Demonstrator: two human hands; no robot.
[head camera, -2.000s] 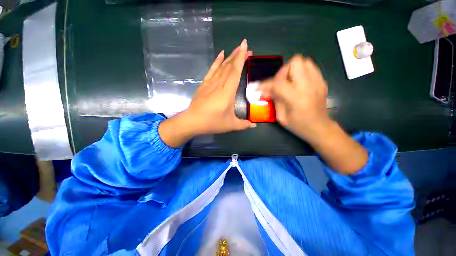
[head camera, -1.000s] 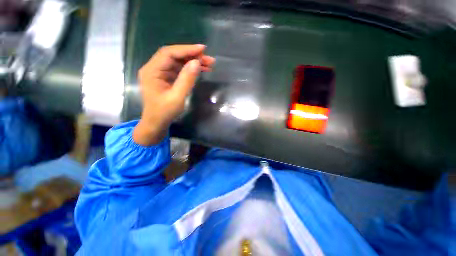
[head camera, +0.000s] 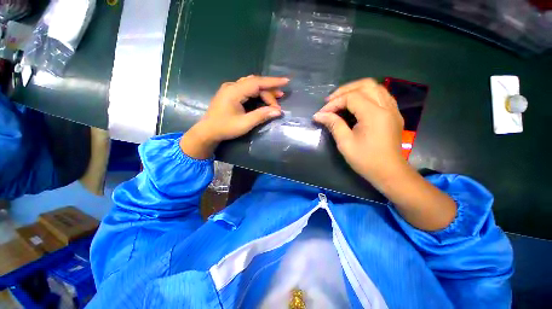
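A red handheld device (head camera: 414, 102) with a dark glossy upper part lies on the dark green mat, partly behind my right hand. A clear, creased film strip (head camera: 308, 51) lies on the mat left of it. Its near end, or a separate clear piece (head camera: 296, 134), shines between and below my hands. My left hand (head camera: 239, 111) is at its left edge, thumb and fingers curved towards each other. My right hand (head camera: 369, 124) is at its right edge, thumb and index close together. Glare and the clear material hide whether either hand grips film.
A white card (head camera: 502, 105) with a small whitish round piece (head camera: 517, 104) lies at the right. A long silver-white strip (head camera: 138, 72) and a clear bag with white contents (head camera: 63, 30) are at the left. Cardboard boxes (head camera: 69, 226) and another person's blue sleeve (head camera: 30, 154) show beyond the bench.
The view has shifted left. My right hand has left the device, went out of view, and is now at the film opposite my left hand. The small white wad is no longer seen.
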